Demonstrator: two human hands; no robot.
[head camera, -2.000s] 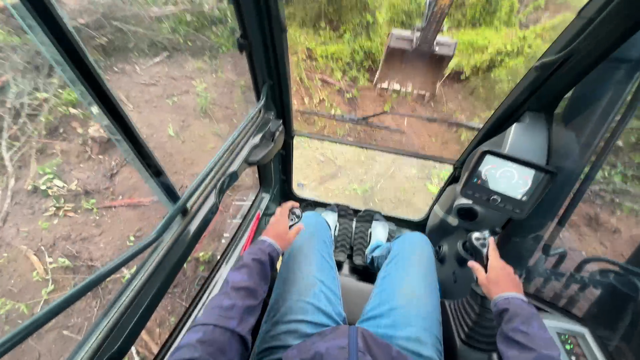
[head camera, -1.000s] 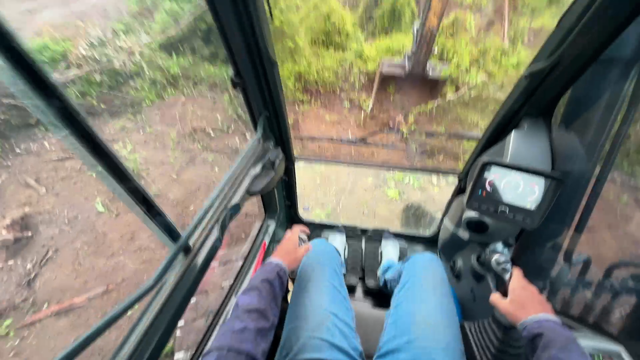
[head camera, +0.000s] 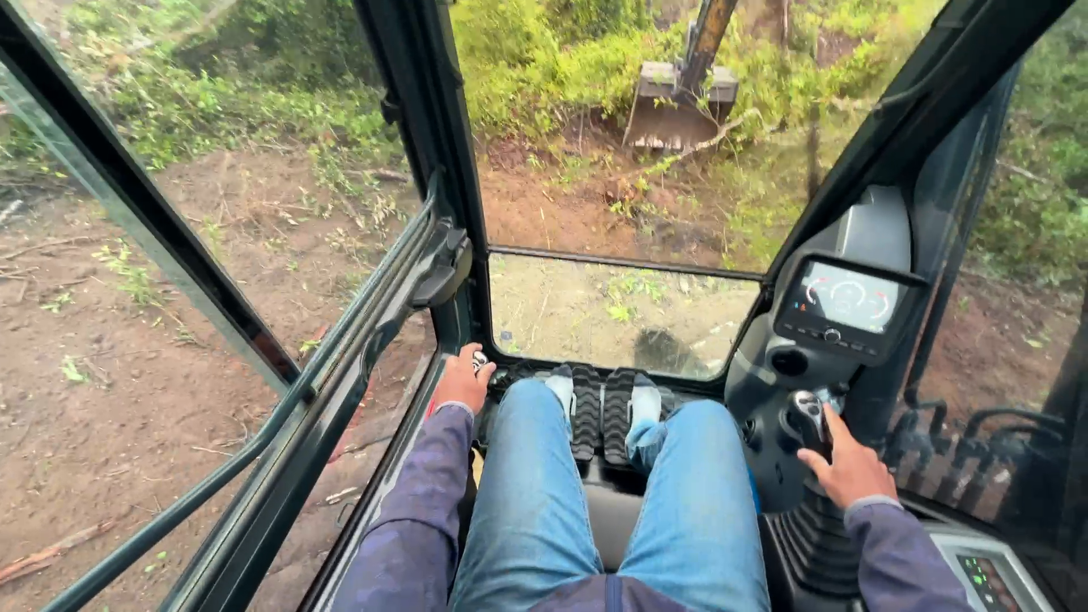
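Observation:
My left hand (head camera: 463, 381) is closed around the left joystick (head camera: 479, 361) of an excavator cab, beside my left knee. On the right, my right hand (head camera: 852, 463) rests against the right joystick (head camera: 812, 421), its index finger along the grip and its thumb apart; how firmly it holds is hard to see. A black rubber bellows (head camera: 812, 552) covers that joystick's base. Through the front window the excavator bucket (head camera: 677, 115) hangs from its boom arm (head camera: 707, 42), in front of green brush, a branch beside its lower edge.
A monitor (head camera: 846, 297) with gauges stands right of the front window. Black foot pedals (head camera: 603, 416) lie between my feet. The cab's door frame and handrail (head camera: 255, 450) run along the left. Outside are bare brown soil (head camera: 212, 408), branches and shrubs (head camera: 544, 68).
The view outside has swung across the ground and brush. The bucket now shows its open inside more clearly than one second ago. Both hands have stayed at the joysticks.

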